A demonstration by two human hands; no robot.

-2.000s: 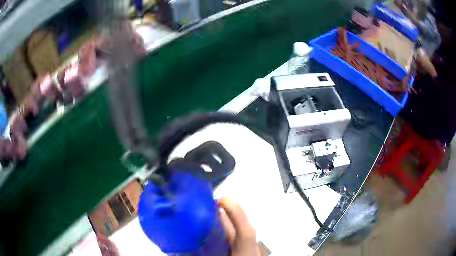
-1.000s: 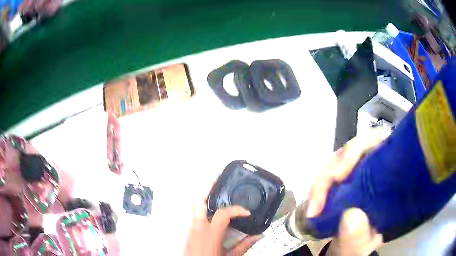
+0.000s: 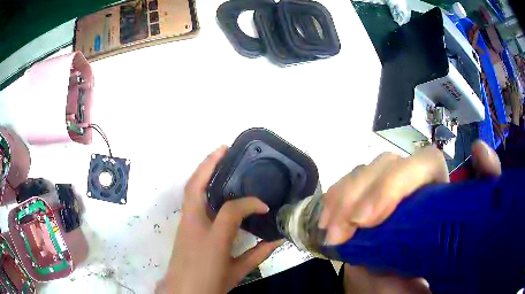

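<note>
A black base cover [image 3: 265,178] faces up in front of me, with a raised round centre and corner screw holes. My left hand [image 3: 216,221] grips it at its left and lower sides, with the thumb on the centre. My right hand [image 3: 385,198] is closed around a blue electric screwdriver [image 3: 426,229]. The driver's pale nose [image 3: 302,224] is at the cover's lower right corner. The tip and any screw there are hidden. The housing under the cover cannot be made out.
Pink housings [image 3: 40,238] stand at the left; another lies on its side [image 3: 78,97], wired to a cooling fan [image 3: 108,178]. A smartphone [image 3: 135,26] and cover rings [image 3: 279,28] lie at the far side. The screw feeder [image 3: 443,95] and blue parts bin [image 3: 489,74] are at the right.
The screwdriver nose has moved left from beside the cover onto its lower right corner. The left hand still holds the cover. The view has shifted closer.
</note>
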